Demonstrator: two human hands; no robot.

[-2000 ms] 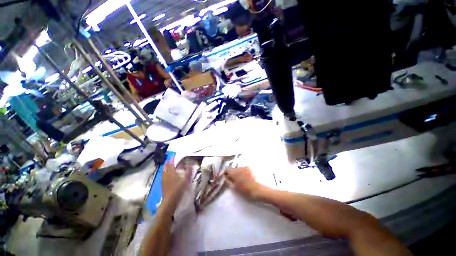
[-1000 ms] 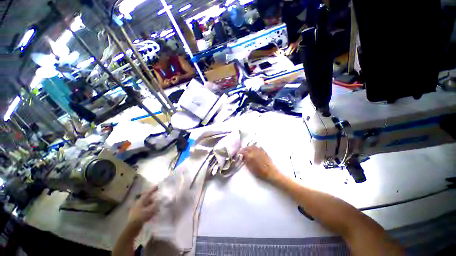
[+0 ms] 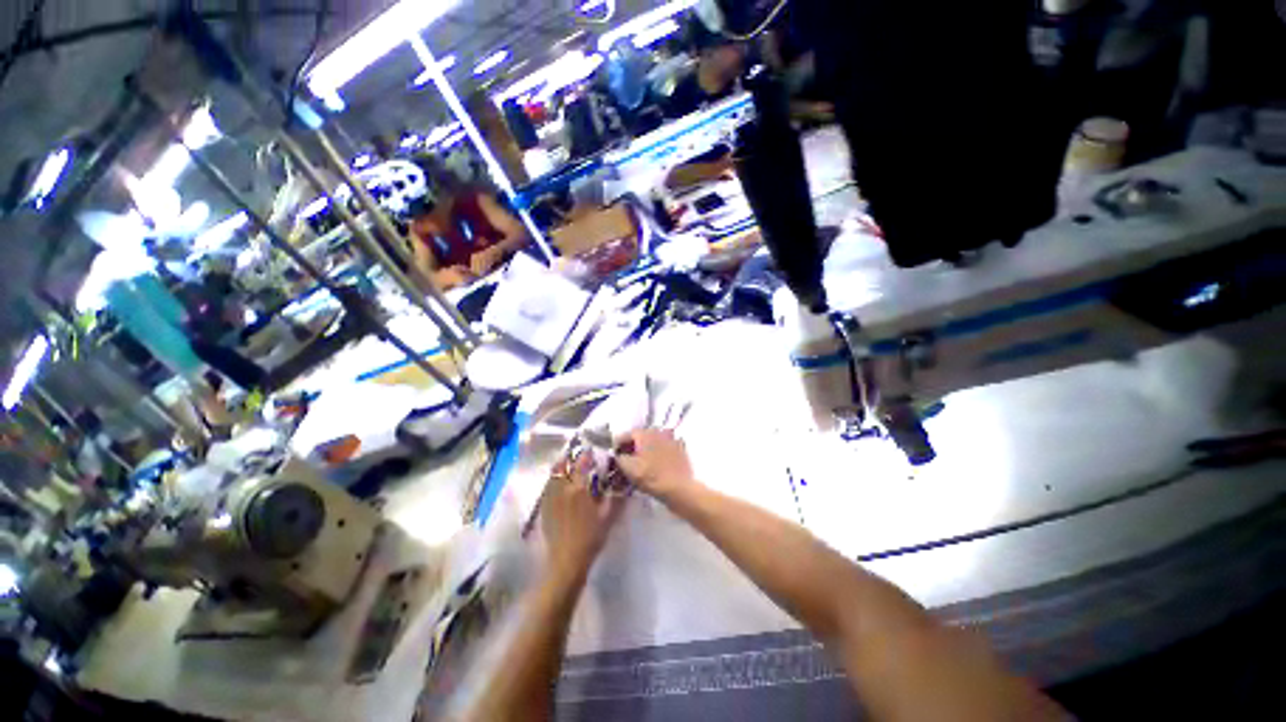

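My left hand [image 3: 571,511] and my right hand [image 3: 654,463] are close together at the left of the white table, both on a small bundle of pale cut pieces [image 3: 601,454] with grey shadowed edges. The fingers of both hands hold the bundle; how each finger grips is too blurred to tell. More pale fabric [image 3: 609,406] lies just behind the hands. The white sewing machine head [image 3: 973,339] with a blue stripe stands to the right, its presser foot area [image 3: 903,427] away from both hands.
Dark-bladed snips [image 3: 1241,449] lie at the far right under the machine arm. A second machine [image 3: 282,529] stands at the left. Blue edging [image 3: 502,473] runs beside my left hand. A grey ruler band [image 3: 705,669] lines the front edge. A person in red [image 3: 466,237] sits behind.
My left hand has moved from the fabric at the lower left up and right to the bundle. The large pale piece it spread there has gone from the front. My right hand stays at the bundle.
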